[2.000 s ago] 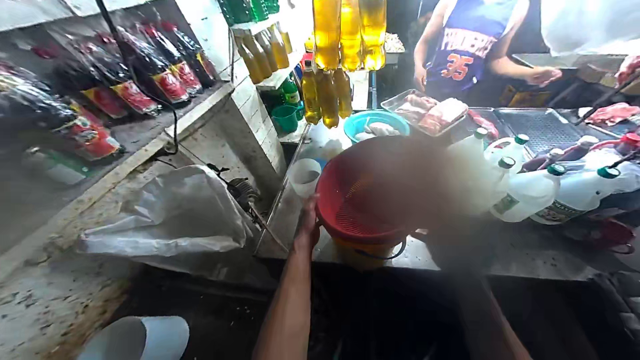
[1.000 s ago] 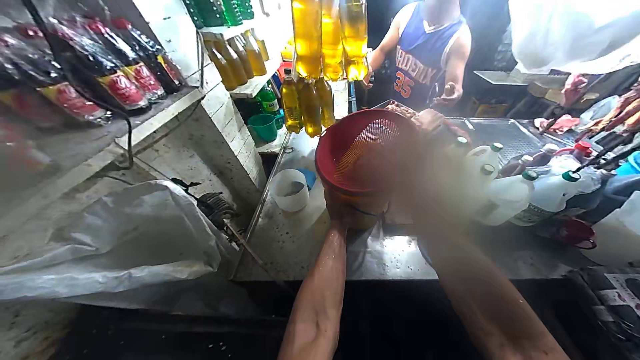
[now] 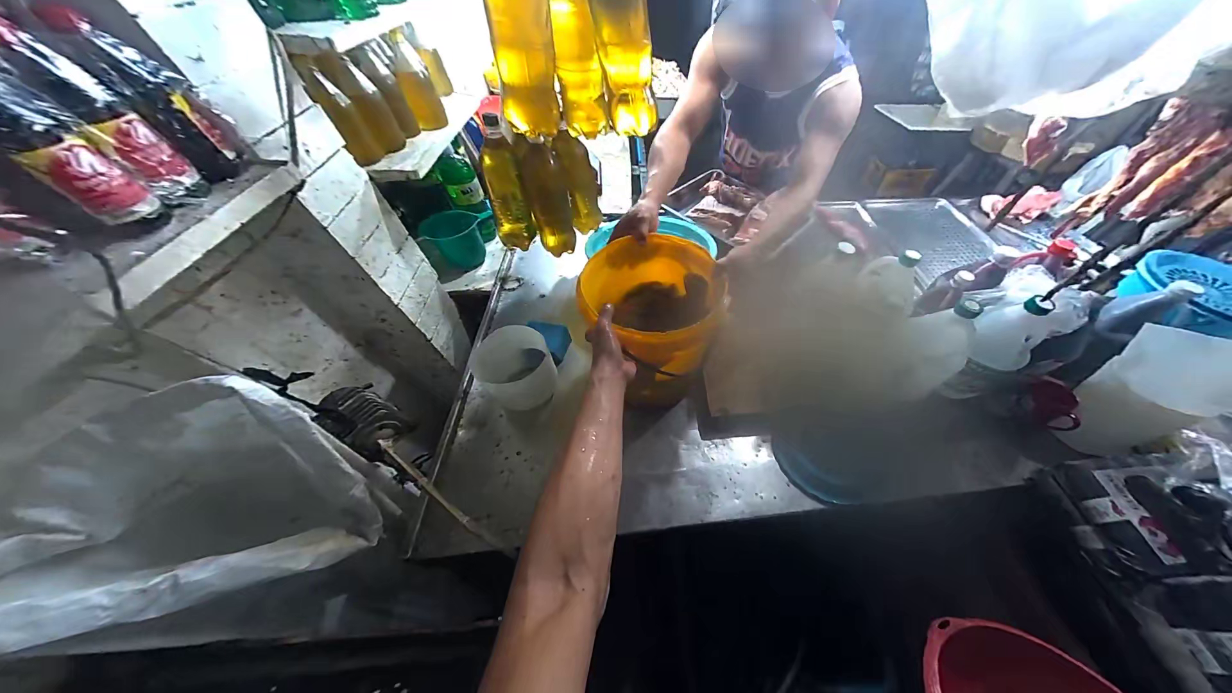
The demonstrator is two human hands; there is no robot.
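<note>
An orange plastic bucket (image 3: pixel 674 337) with dark contents stands on the metal counter (image 3: pixel 674 500). My left hand (image 3: pixel 611 351) grips its near left rim, thumb on top. Across the counter a person (image 3: pixel 770 106) has both hands at the bucket's far and right rim. My right hand is not visible. At the bottom right edge shows part of a red basin or colander (image 3: pixel 1006 659). A white plastic tub (image 3: pixel 515 368) stands left of the bucket, beside a blue object (image 3: pixel 551 342). Behind the bucket is a turquoise basin (image 3: pixel 685 231), partly hidden.
Bottles of yellow liquid (image 3: pixel 525 77) hang above the counter's far left. Capped white jugs (image 3: pixel 1006 332) crowd the right side, partly behind a blur. Meat (image 3: pixel 1169 159) hangs at the far right. A shelf (image 3: pixel 202 231) with dark soda bottles juts out at left, above white plastic sheeting (image 3: pixel 212 491).
The red colander has left the top of the orange bucket; a red rim now shows at bottom right. The other person has leaned in and put both hands to the bucket.
</note>
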